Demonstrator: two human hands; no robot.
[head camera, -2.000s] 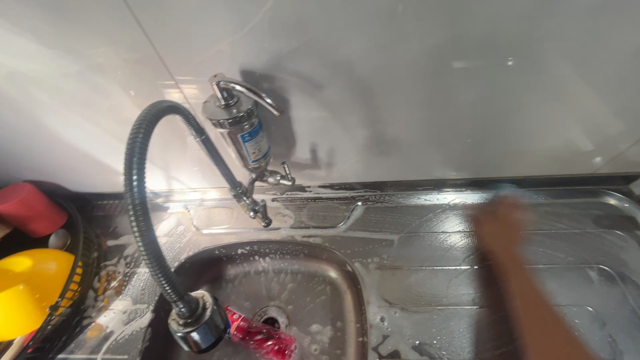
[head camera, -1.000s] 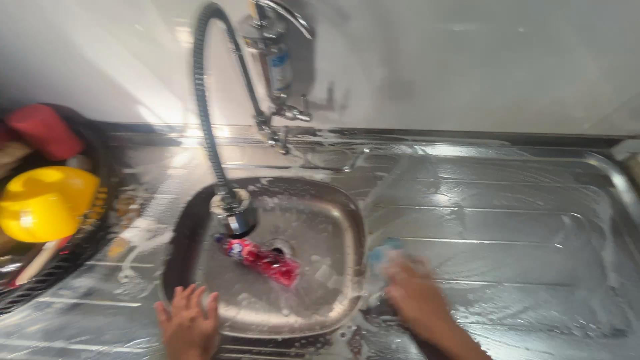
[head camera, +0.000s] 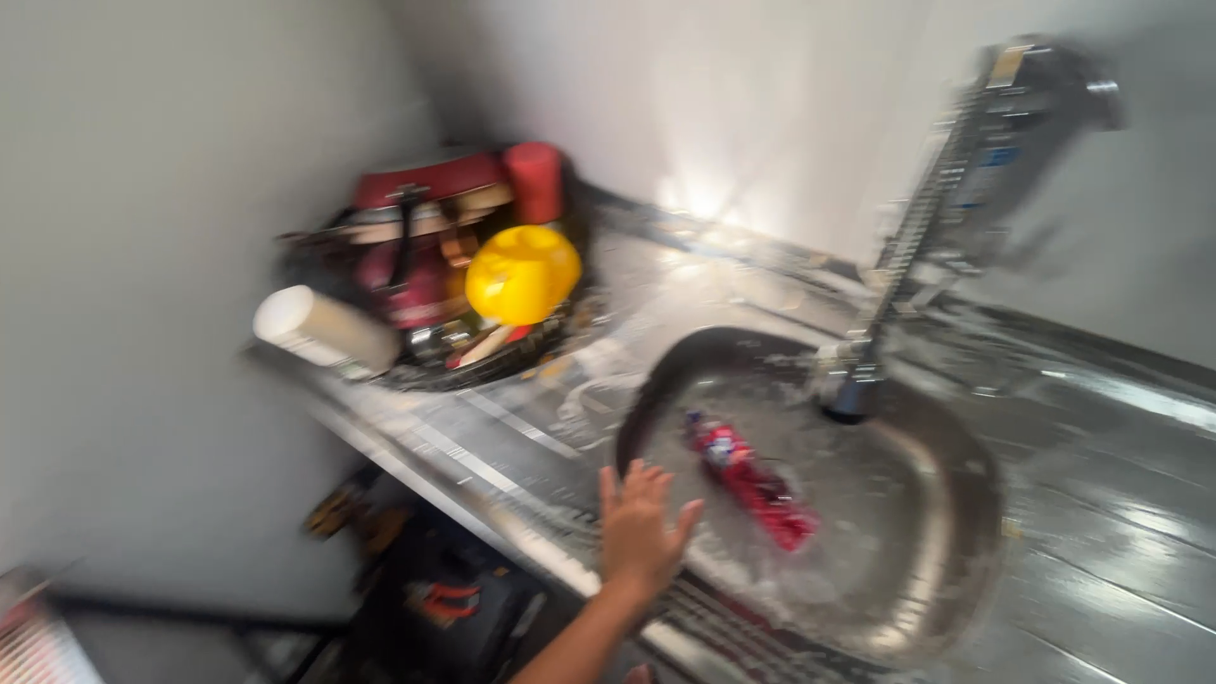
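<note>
My left hand (head camera: 641, 537), its fingers spread and holding nothing, is over the near left rim of the stainless steel sink basin (head camera: 964, 532). In the basin lies a red plastic packet (head camera: 755, 484) with printing on it, just right of the hand. The dark-tipped spout of a flexible faucet (head camera: 850, 385) hangs over the basin's far side. Foam and water streak the steel around it. My right hand is not in view, apart from a possible bit of skin at the bottom edge that is too small to tell. The whole view is blurred.
A dark dish basket (head camera: 508, 366) in the corner holds a yellow bowl (head camera: 522, 275), a red cup (head camera: 535, 180) and other dishes. A white cylindrical container (head camera: 323, 328) lies tilted beside it. Below the counter edge are red-handled pliers (head camera: 446, 600). A metal water filter (head camera: 993, 171) stands by the wall.
The view has swung left, bringing the whole basket and the floor side into sight. My right hand, by the basin with a bluish cloth or sponge one second ago, is no longer plainly seen.
</note>
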